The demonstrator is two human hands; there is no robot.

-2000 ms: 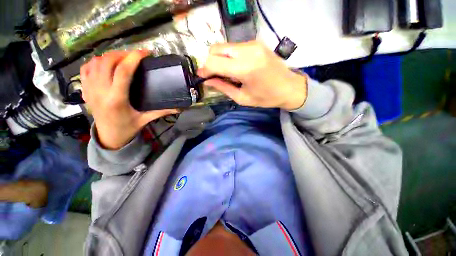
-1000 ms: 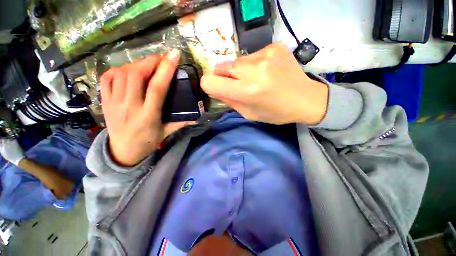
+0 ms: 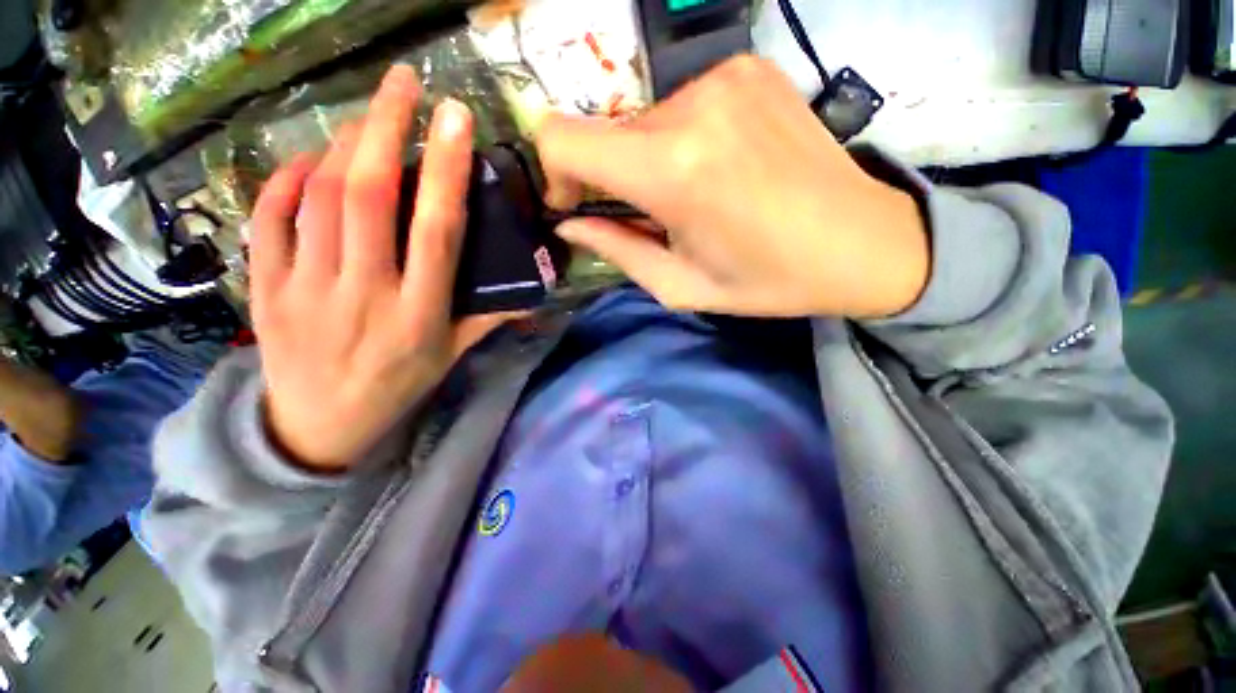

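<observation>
A black adapter case (image 3: 504, 244) lies on the film-covered fixture in front of my chest, with a small pale marking near its right end. My left hand (image 3: 355, 271) lies over its left part, fingers extended, and hides much of it. My right hand (image 3: 746, 203) is at the case's right end, thumb and fingers pinching the thin black output lead (image 3: 610, 210). The place where the lead enters the case is partly hidden by my right fingers.
The film-covered fixture (image 3: 217, 68) spans the upper left. Black adapters (image 3: 1118, 41) and a small black square part (image 3: 849, 103) lie on the white bench at right. Coiled black cords (image 3: 115, 291) lie at left. A blue bin (image 3: 1105, 203) is below the bench. Another person's arm (image 3: 34, 406) shows at left.
The case went from between my hands, its broad face visible, to lying under my flattened left hand. My right hand stays at its right end. The view has shifted.
</observation>
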